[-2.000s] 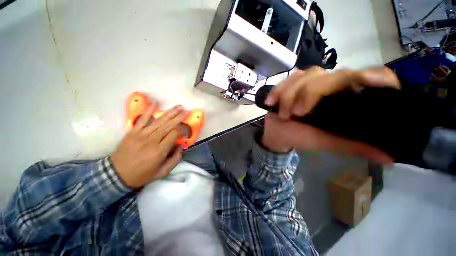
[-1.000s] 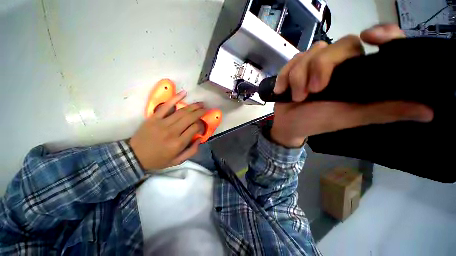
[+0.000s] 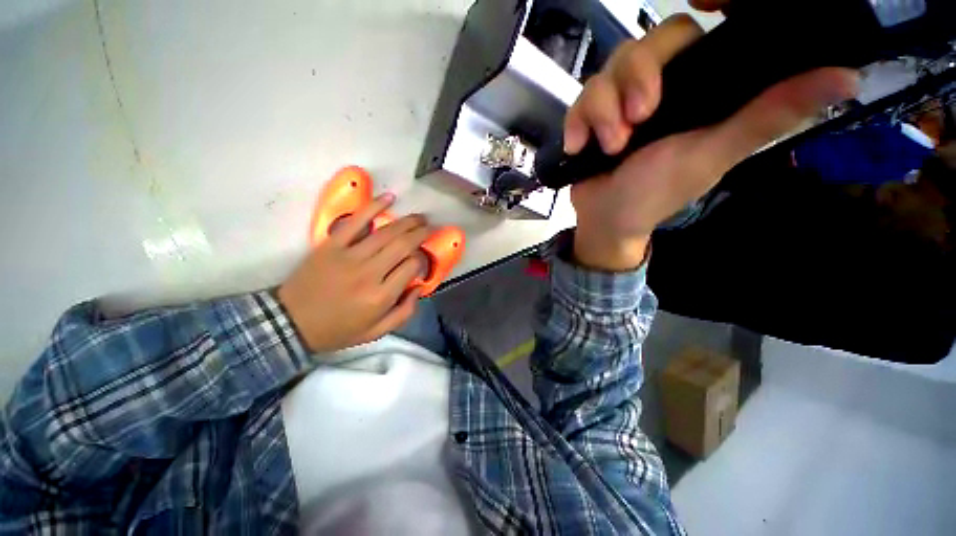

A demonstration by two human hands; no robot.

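The orange controller-shaped housing (image 3: 342,201) lies on the white bench near its front edge. My left hand (image 3: 362,274) lies over the middle of it, fingers spread across and partly curled around it, hiding its centre. My right hand (image 3: 655,157) grips the black electric screwdriver (image 3: 723,89), which looks very large near the camera. Its narrow end points at the small metal mechanism (image 3: 511,173) low at the front of the screw feeder (image 3: 472,124). The bit's exact contact and any screw on it are too small to tell.
The feeder stands on the bench just beyond and right of the housing. The bench's front edge (image 3: 493,269) runs in front of my body. A cardboard box (image 3: 700,403) is on the floor at lower right. Blue cloth (image 3: 865,154) shows at far right.
The housing and my left hand have shifted right, closer to the feeder. The screwdriver's rear end has swung up in view, while its tip has stayed near the feeder's mechanism in my right hand.
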